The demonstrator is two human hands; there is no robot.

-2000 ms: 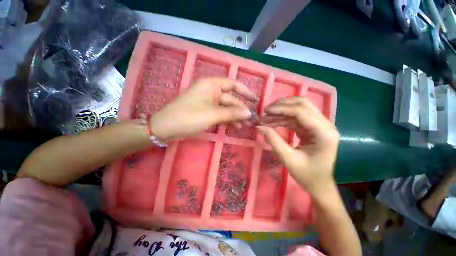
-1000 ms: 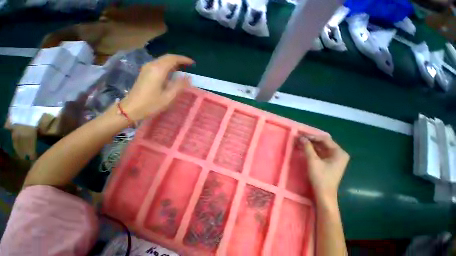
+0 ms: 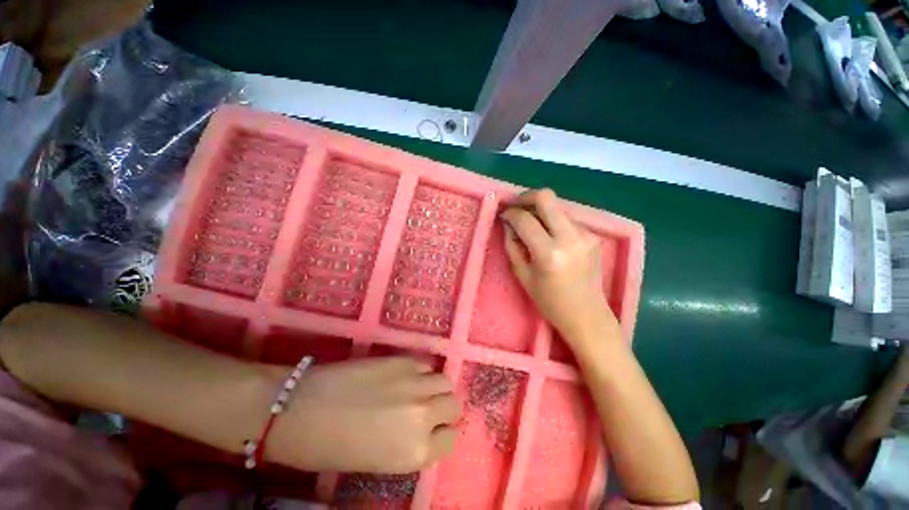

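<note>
A pink compartment tray (image 3: 399,349) lies at an angle in front of me. Its three far-left pockets hold rows of small shiny metal parts (image 3: 424,254). Loose metal parts (image 3: 493,388) lie heaped in a near pocket. My left hand (image 3: 364,413) is over the near middle pockets with fingers bent down; its fingertips and anything in them are hidden. My right hand (image 3: 558,259) is at the upper end of the fourth far pocket, fingertips together near the far wall; whether they hold a part cannot be seen.
A clear plastic bag (image 3: 110,149) with dark contents lies left of the tray. A white rail (image 3: 638,154) and a grey post (image 3: 538,70) stand beyond it on the green bench. White box-shaped units (image 3: 847,244) are at right. Part of another person (image 3: 877,438) shows at lower right.
My left hand has moved from the far-left tray corner down to the near middle pockets. My right hand has moved left from the fifth far pocket to the fourth. The camera view has shifted.
</note>
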